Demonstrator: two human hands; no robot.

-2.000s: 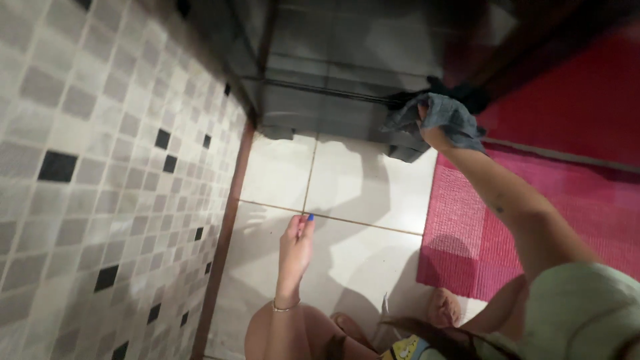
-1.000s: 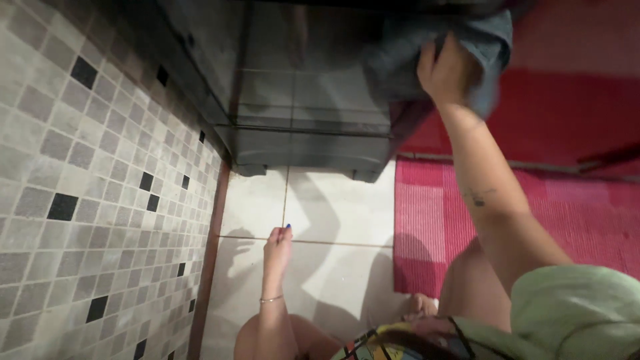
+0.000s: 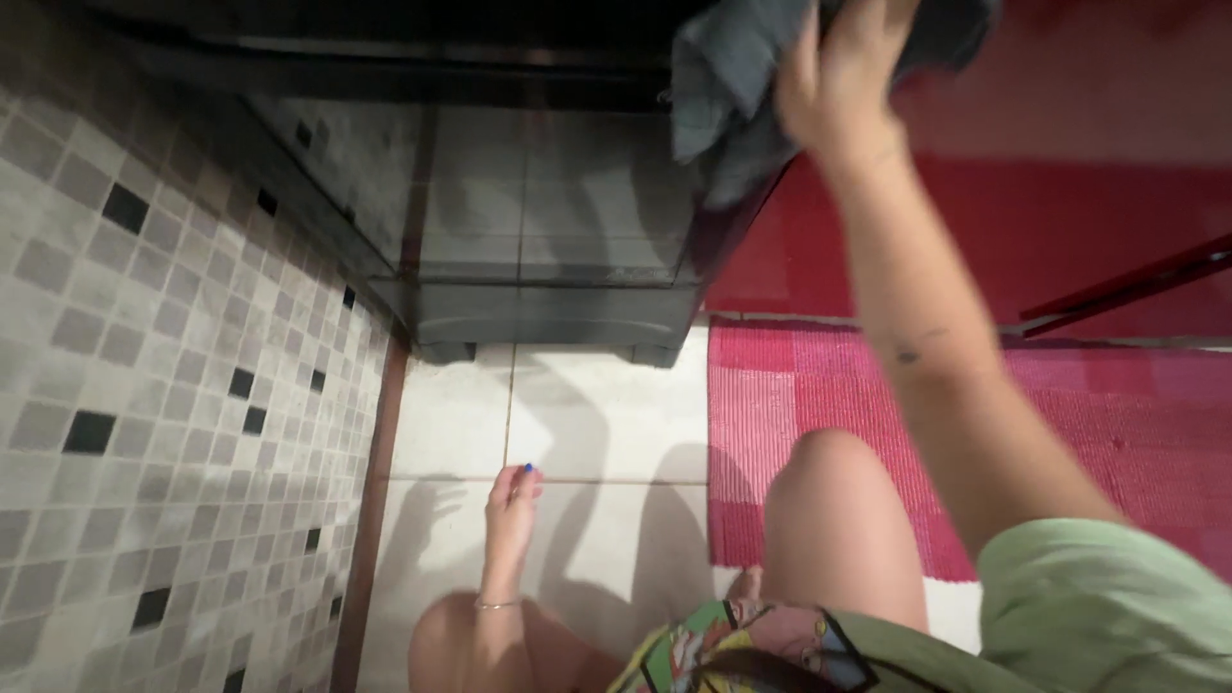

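Note:
My right hand (image 3: 842, 82) presses a grey-blue cloth (image 3: 727, 77) against the upper right edge of a glossy black appliance (image 3: 549, 192), beside a red cabinet front (image 3: 924, 231). The fingers lie over the cloth, and part of it bunches out on either side of the hand. Over the white floor tiles, near my left knee, my left hand (image 3: 513, 491) hangs with its fingers loosely curled and one blue nail showing. I see nothing in it, though its palm side is partly hidden.
A wall of grey and black mosaic tiles (image 3: 173, 385) rises on the left, with a brown baseboard (image 3: 375, 500) below. A pink woven rug (image 3: 1039, 414) lies on the right before the red cabinet, which has a dark handle (image 3: 1136, 289).
My right hand has moved with the cloth from the appliance's low right corner up to its upper right edge. My left hand stays low over the tiles. The view has shifted.

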